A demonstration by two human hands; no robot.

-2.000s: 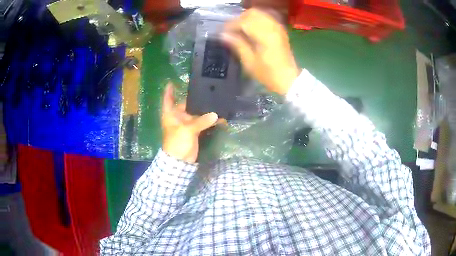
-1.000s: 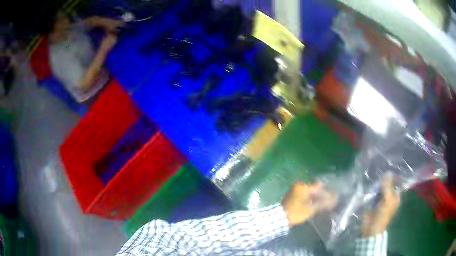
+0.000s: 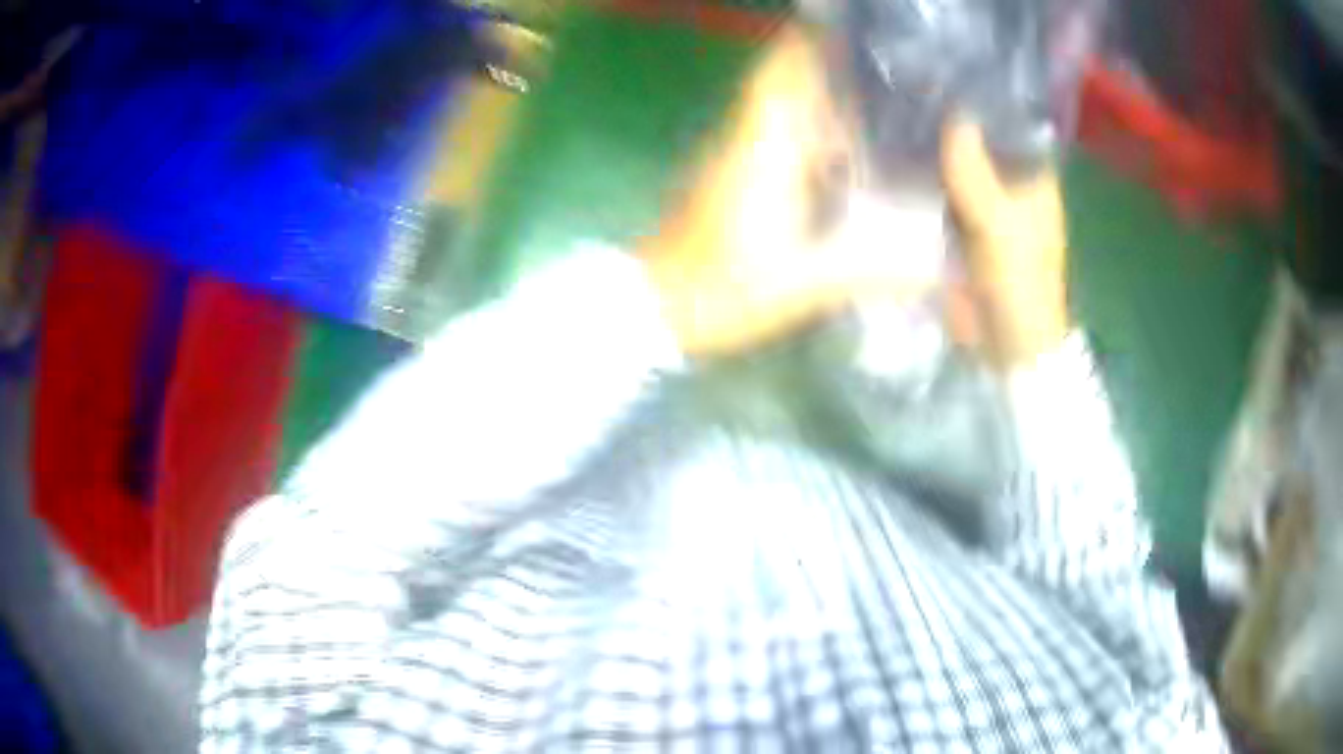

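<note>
A dark, shiny clear-plastic-wrapped bundle [image 3: 957, 67], which looks like a bagged adapter, is held up at the top right of centre. The frame is blurred and the block inside cannot be made out clearly. My right hand [image 3: 1013, 243] grips its lower part from the right, with fingers on the plastic. My left hand [image 3: 773, 221] is at its left side, large and overexposed, with its fingers reaching to the plastic. Whether it grips the plastic is hard to tell.
The green bench top [image 3: 619, 125] lies beneath my hands. A blue table [image 3: 221, 177] with dark cables is at the upper left. A large red crate [image 3: 221, 427] stands below it. A red tray [image 3: 1178, 140] is at the upper right. Wrapped cardboard [image 3: 1274, 545] is at the right edge.
The view has swung back from the left side to the bench. The plastic and both my hands now stand higher and nearer the middle of the picture.
</note>
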